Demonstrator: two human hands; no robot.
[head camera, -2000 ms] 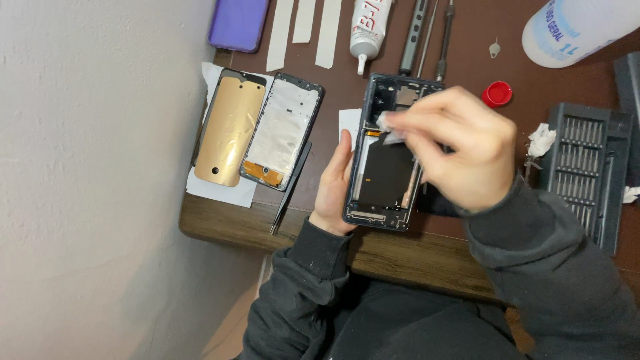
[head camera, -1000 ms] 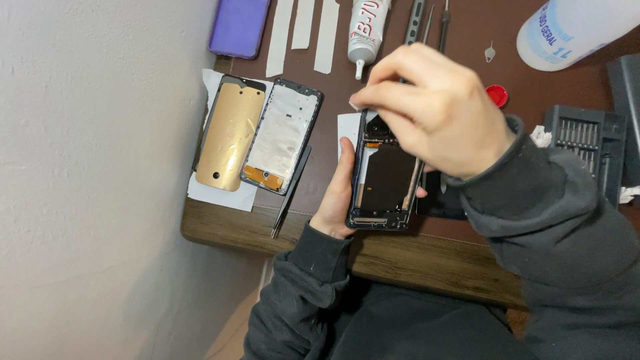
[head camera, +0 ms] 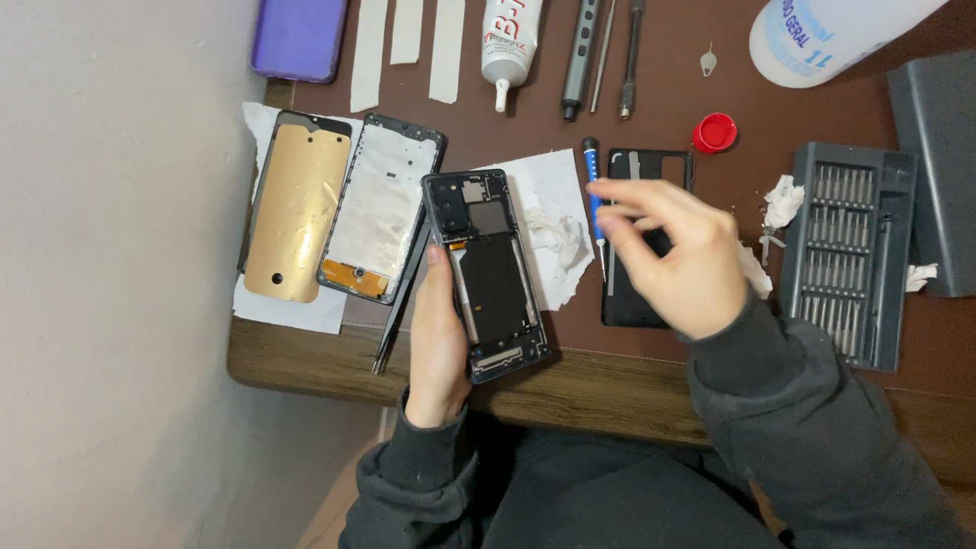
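My left hand (head camera: 438, 343) holds an opened smartphone (head camera: 496, 282) by its left side, its inner parts facing up. My right hand (head camera: 675, 255) is over a black phone back cover (head camera: 629, 305), fingers curled beside the blue precision screwdriver (head camera: 592, 171); whether they touch it or hold anything cannot be told. A crumpled white tissue (head camera: 560, 236) lies on white paper (head camera: 560, 171) between the phone and the screwdriver. Left of the phone are a phone frame (head camera: 381, 206) with a silvery inner face, a gold-coloured phone panel (head camera: 297, 213) and dark tweezers (head camera: 396, 320).
Along the back lie a purple case (head camera: 297, 38), white strips (head camera: 447, 53), a glue tube (head camera: 509, 46) and an electric screwdriver (head camera: 579, 61). To the right are a red cap (head camera: 715, 133), a SIM ejector pin (head camera: 708, 61), a plastic bottle (head camera: 808, 46) and a screwdriver bit case (head camera: 850, 252).
My right hand has moved right, away from the phone, where it held a bit of white tissue. The paper, crumpled tissue and back cover now show more fully. My left hand still holds the phone.
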